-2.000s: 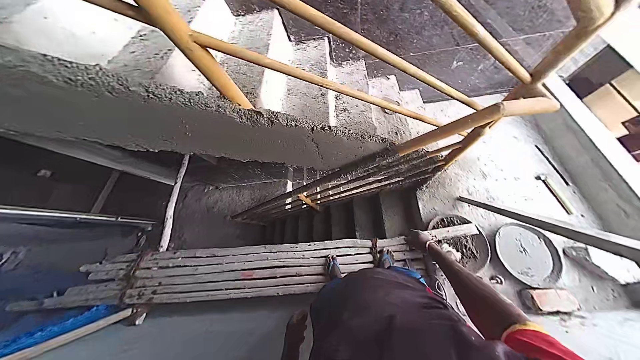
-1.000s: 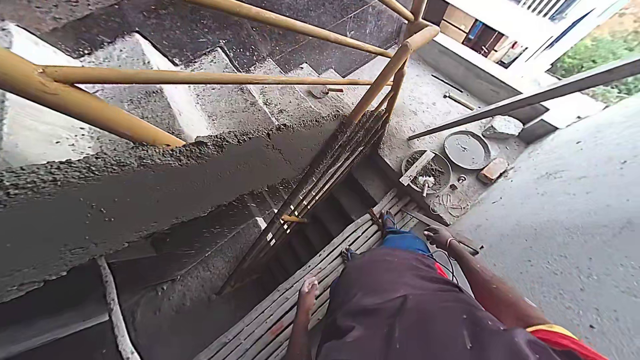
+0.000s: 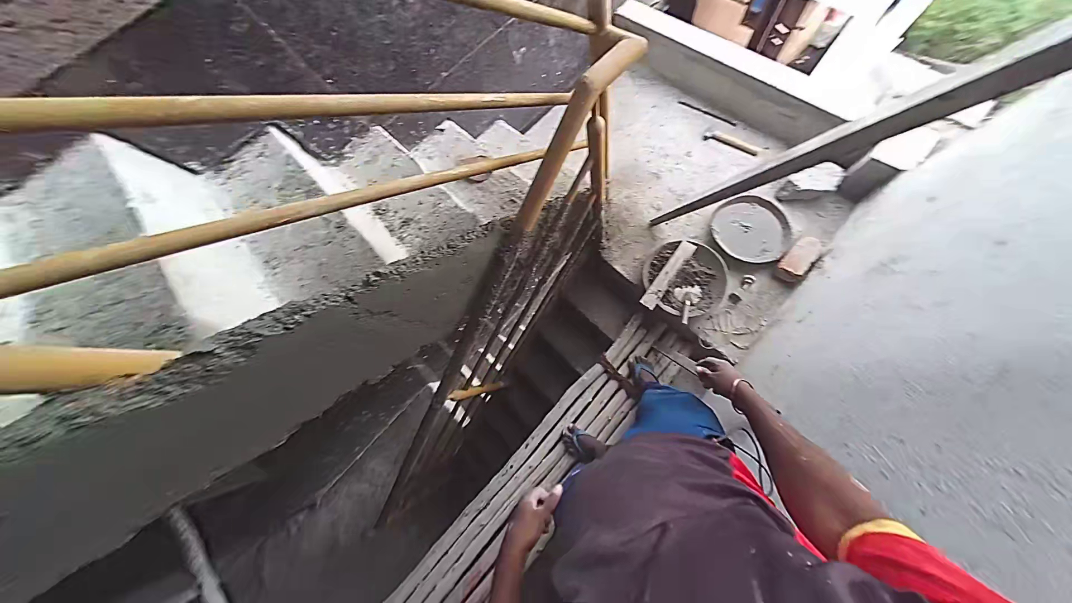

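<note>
My right hand [image 3: 718, 377] grips a thin metal tool [image 3: 675, 358], perhaps a trowel seen edge-on, above the bound wooden poles [image 3: 569, 419] under my feet. My left hand [image 3: 536, 509] hangs low over the same poles with curled fingers; whether it holds anything small is unclear. Beyond my right hand, a round pan of mortar [image 3: 710, 285] has a wooden board [image 3: 668, 275] lying across its left side and a pale-topped tool [image 3: 687, 300] in it. Across the left runs the grey mortar-coated edge of the staircase [image 3: 276, 377].
Yellow metal railings [image 3: 352, 105] cross above the steps. A dark stairwell [image 3: 544, 360] drops beside the poles. On the landing are a second round pan [image 3: 750, 228], a brick [image 3: 799, 258] and a hammer [image 3: 733, 142]. A slanting beam [image 3: 846, 138] and a plastered wall [image 3: 938, 335] stand right.
My right hand was at the board's end by the mortar pan and is now away from it, with the thin tool. My left hand has come further into view. The view has turned right.
</note>
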